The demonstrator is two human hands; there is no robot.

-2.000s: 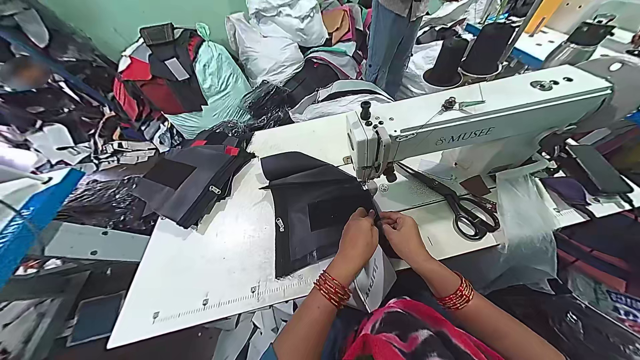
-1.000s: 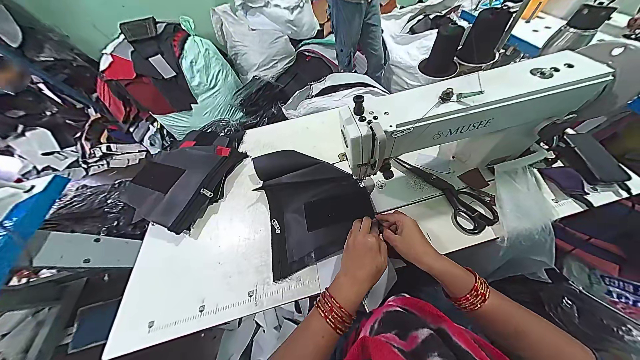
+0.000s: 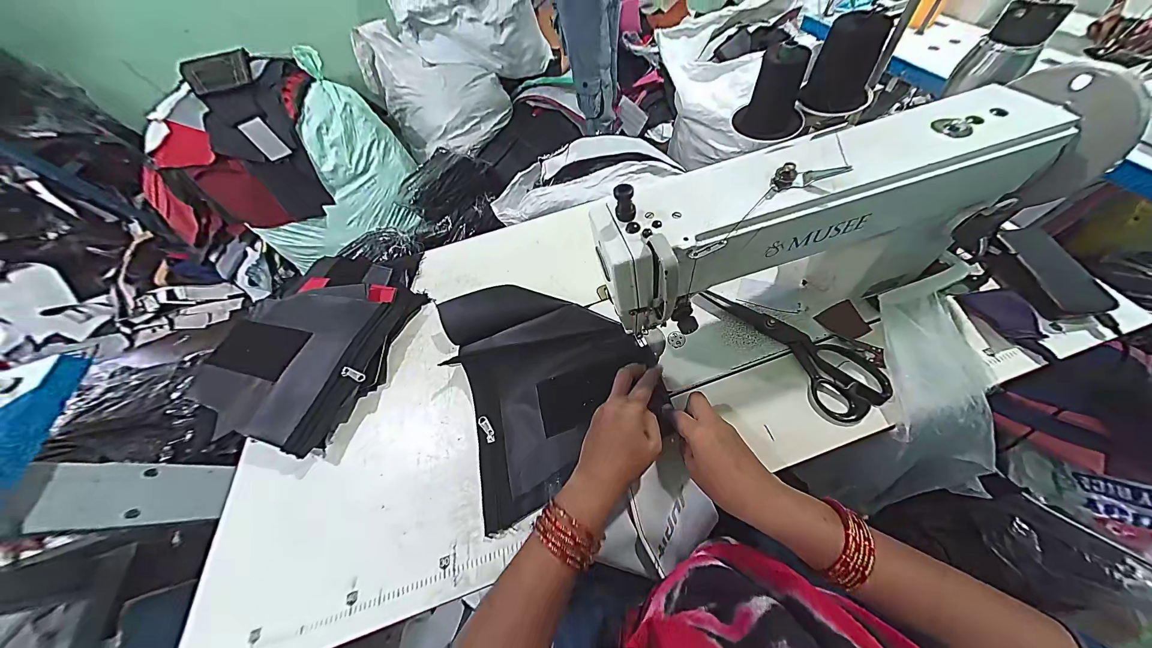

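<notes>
A black fabric panel [image 3: 526,405] with a zipper along its left edge and a darker square patch lies on the white sewing table [image 3: 297,540]. Its right edge reaches the needle area of the white sewing machine [image 3: 846,207]. My left hand [image 3: 621,436] grips that edge just in front of the presser foot. Close on its right, my right hand [image 3: 720,450] pinches the same edge, its fingertips partly hidden. Black-handled scissors [image 3: 837,378] lie on the machine bed, right of my hands. A stack of similar black panels [image 3: 297,360] rests at the table's left.
Two black thread cones [image 3: 774,90] stand behind the machine. A clear plastic bag [image 3: 940,387] hangs over the table's front edge at the right. Stuffed sacks [image 3: 351,153] are piled behind the table. A person's legs in jeans [image 3: 589,63] stand beyond it.
Both hands stay on the panel's right edge near the needle, with only small finger shifts. The panel, scissors and stack have not plainly moved.
</notes>
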